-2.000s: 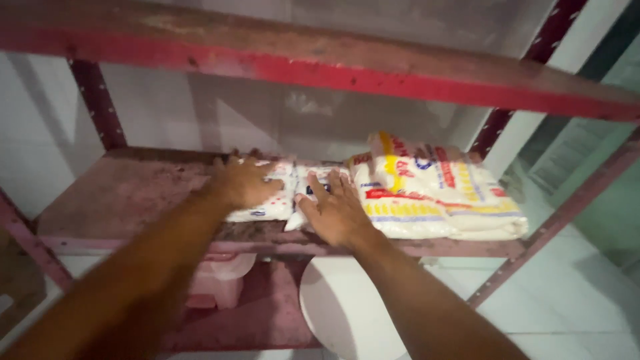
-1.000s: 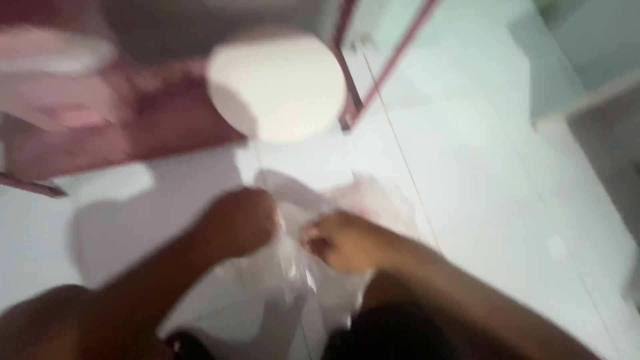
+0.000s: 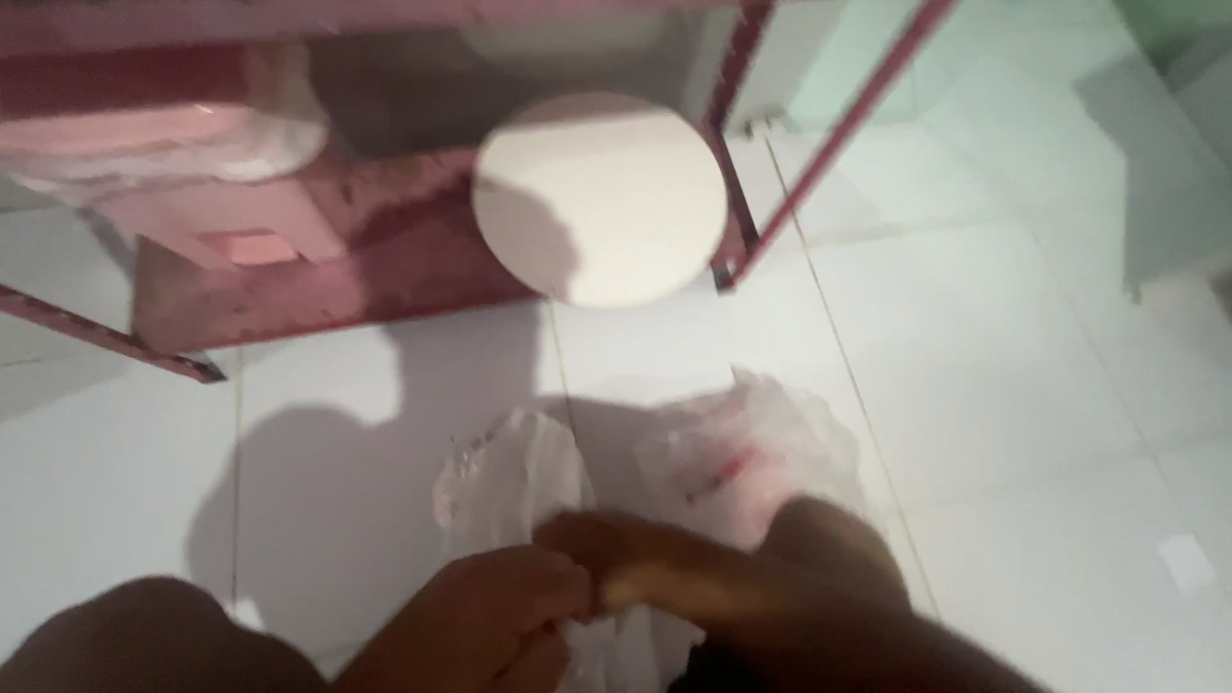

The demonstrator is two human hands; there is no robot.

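Note:
My left hand point(image 3: 500, 606) and my right hand point(image 3: 654, 568) meet low in the head view, fingers closed on the gathered part of a translucent plastic bag point(image 3: 525, 472). Some of its film shows above my fingers and some below them. Just right of it, a second translucent plastic bag point(image 3: 770, 443) with red and dark marks inside or on it rests on the white tiled floor. What is in the bags cannot be made out. Both hands are blurred, and my forearm partly covers the second bag.
A red metal shelf rack point(image 3: 423, 269) stands ahead, its feet on the tiles. On its bottom level are a round white lid or disc point(image 3: 602, 202) and a pinkish plastic container point(image 3: 250, 207). My knees point(image 3: 154, 635) are at the lower edge. A grey panel point(image 3: 1165, 183) is at the right.
Two seconds ago both hands lay on white packages on the upper shelf. They are now down by the floor, closed together on a bag. The view has tilted down.

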